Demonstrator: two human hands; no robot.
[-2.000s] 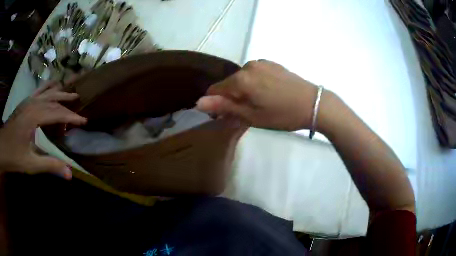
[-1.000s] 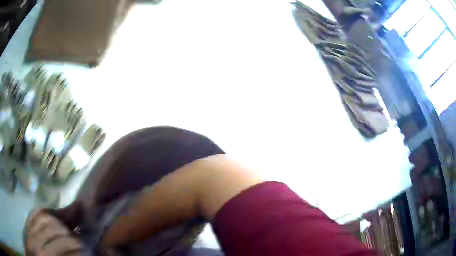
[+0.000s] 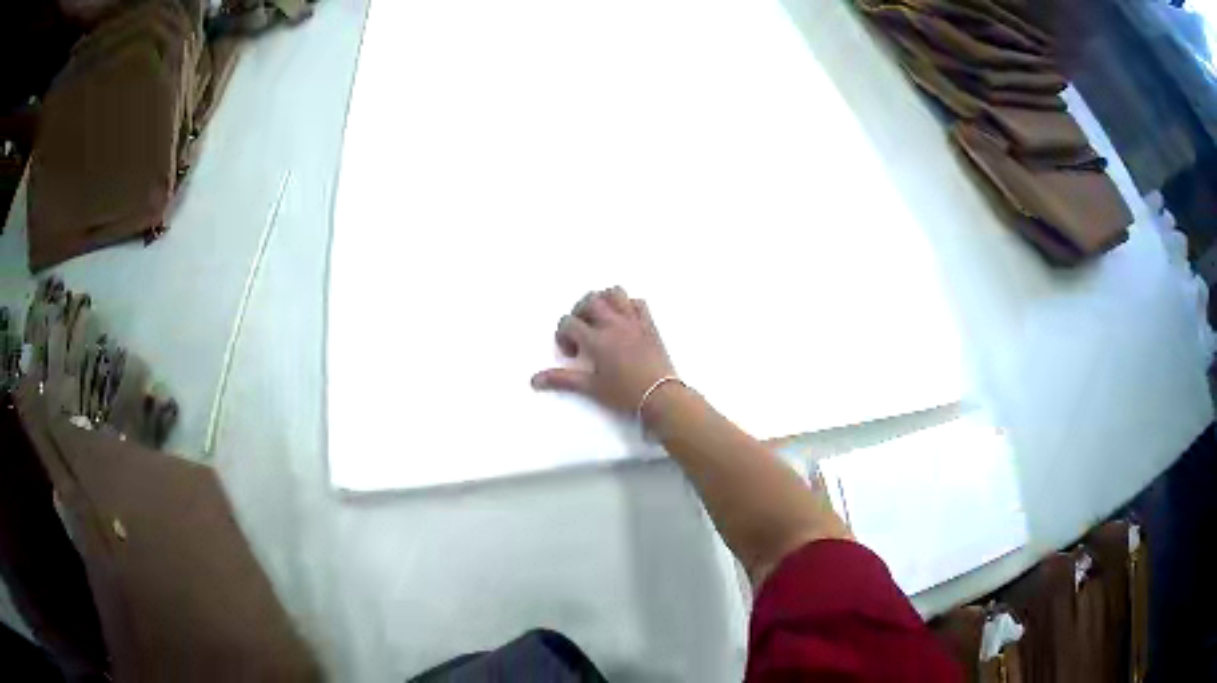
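My right hand (image 3: 607, 350) reaches in from the lower right and rests on the large bright white tissue stack (image 3: 534, 174). Its thumb is apart from its curled fingers, and no lifted sheet shows in it. A brown handbag (image 3: 167, 547) with a small metal stud lies tilted at the lower left, cut off by the picture's edge. Its mouth does not show clearly. My left hand is out of the picture.
Flat brown bags (image 3: 107, 147) are piled at the upper left, above strap bundles (image 3: 94, 367). A thin pale stick (image 3: 247, 307) lies left of the stack. Fanned bags (image 3: 1021, 134) lie at right. A small white stack (image 3: 928, 500) lies near filled bags (image 3: 1048, 620).
My right hand has left the handbag's mouth and moved onto the tissue stack. The handbag has shifted to the lower left. My left hand has gone out of view. The view has moved.
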